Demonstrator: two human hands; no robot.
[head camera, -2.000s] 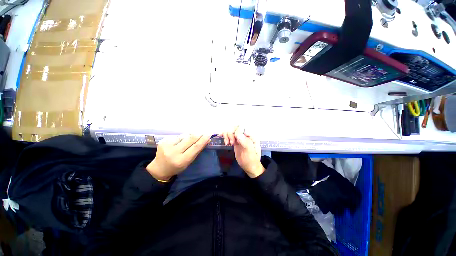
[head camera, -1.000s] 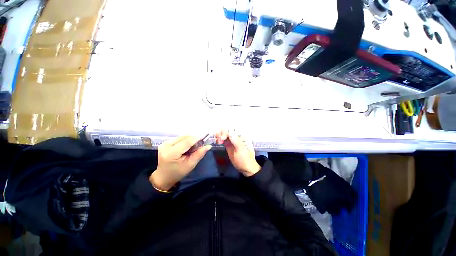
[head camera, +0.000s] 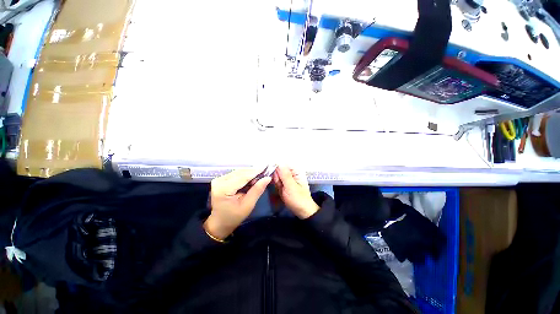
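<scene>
My left hand (head camera: 236, 199) is at the table's front edge, with a thin yellow band at its wrist. Its thumb and forefinger pinch a small, thin, dark and silvery piece (head camera: 268, 171). What the piece is cannot be told; the fingers hide most of it. My right hand (head camera: 295, 191) is just beside it, fingertips bent together at the piece's tip. Whether the right fingertips grip anything is too small to tell. Both hands are above my lap, in front of the white sewing table (head camera: 196, 116).
The sewing machine (head camera: 393, 37) with a red-edged phone-like panel (head camera: 430, 80) stands at back right. Tan taped cardboard (head camera: 70, 92) lies at left. A tied dark garment bundle (head camera: 43, 214) hangs lower left. A blue crate (head camera: 437, 276) with cloth stands lower right.
My left hand has moved right, closer to my right hand, and the fingertips of both now meet at the small piece. The view has shifted slightly.
</scene>
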